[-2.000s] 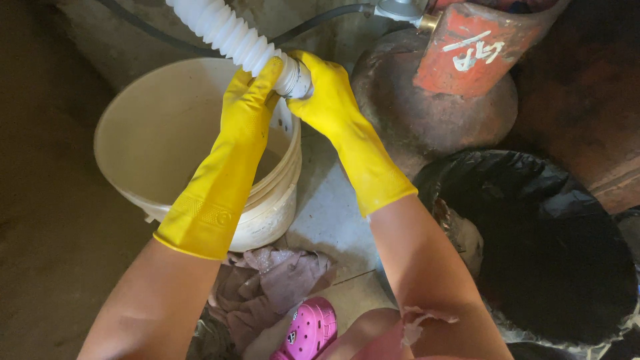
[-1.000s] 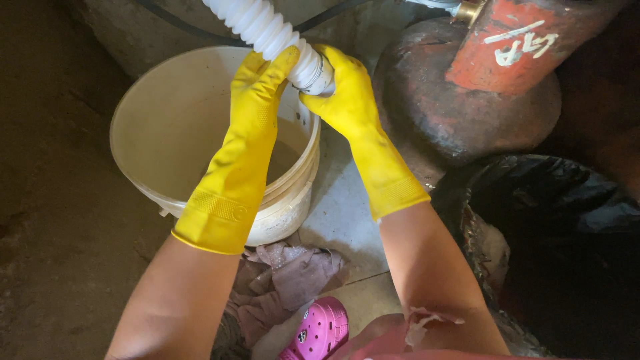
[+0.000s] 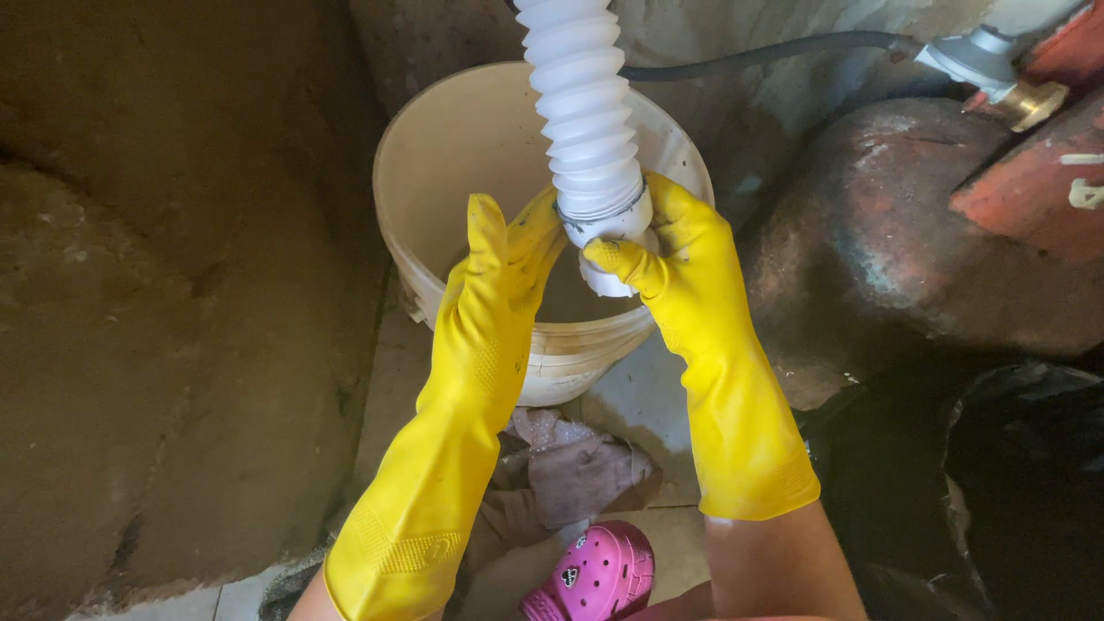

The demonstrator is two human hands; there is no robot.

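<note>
A white corrugated drain hose (image 3: 582, 103) hangs down from the top of the view over a cream plastic bucket (image 3: 466, 121). Its smooth white end fitting (image 3: 609, 222) is held by my right hand (image 3: 690, 267), in a yellow rubber glove, with the thumb across the front and the fingers behind. My left hand (image 3: 496, 297), gloved alike, is at the fitting's left side with its thumb raised and its fingers apart; the fingertips reach the fitting, and whether they touch it is hard to tell. The bucket's inside shows behind and below both hands.
A rusty red gas cylinder (image 3: 897, 216) with a grey regulator (image 3: 975, 60) and dark hose (image 3: 768, 56) stands right. Below it is a black bin liner (image 3: 1026, 483). A crumpled cloth (image 3: 582, 470) and a pink clog (image 3: 604, 565) are on the tiles. A brown wall-like surface (image 3: 172, 345) fills the left.
My left hand has loosened from the hose end, its thumb now raised. The hose hangs more upright, and its lower fitting shows. The view has shifted left.
</note>
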